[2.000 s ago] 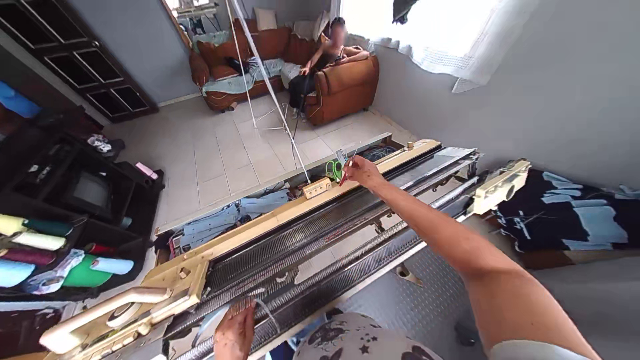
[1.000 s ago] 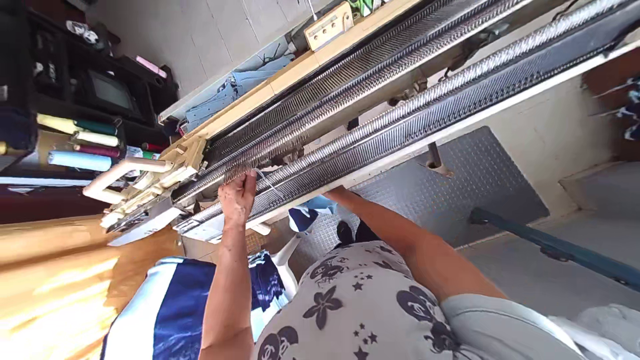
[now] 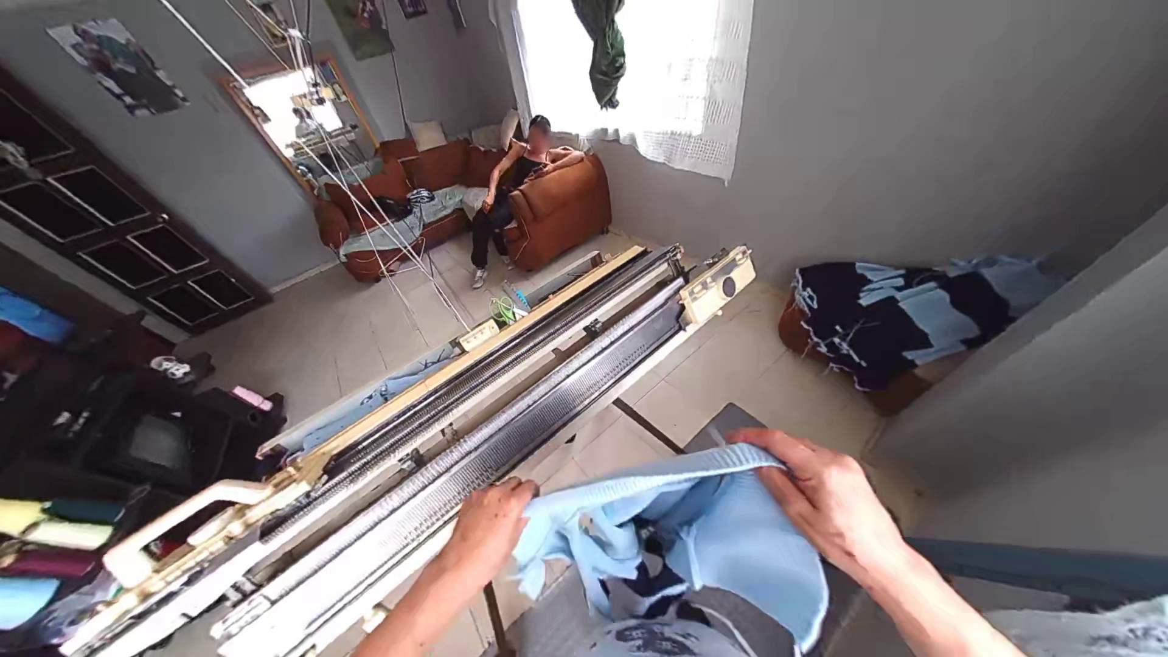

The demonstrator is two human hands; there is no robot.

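Note:
A light blue knitted fabric (image 3: 757,547) with a ribbed edge is stretched between both hands in front of my body. My left hand (image 3: 495,520) grips one end of the ribbed edge, close to the near side of the knitting machine. The other end is pinched in my right hand (image 3: 812,488), to the right of the machine. Dark navy parts show among the folds below. Beyond the hands, the flat-bed knitting machine (image 3: 547,401) runs diagonally, its needle beds bare of fabric where visible. Its carriage with a cream handle (image 3: 187,520) sits at the left end.
Yarn cones (image 3: 59,537) stand on a dark shelf at left. Navy and light blue knitted pieces (image 3: 912,310) lie piled at right. A person (image 3: 525,182) sits on a brown sofa (image 3: 570,205) across the room. Yarn strands hang above the machine from a mast.
Both hands have come to the light blue fabric, now held up before me; one second ago my left hand was at the needle bed. The view has swung back up toward the room.

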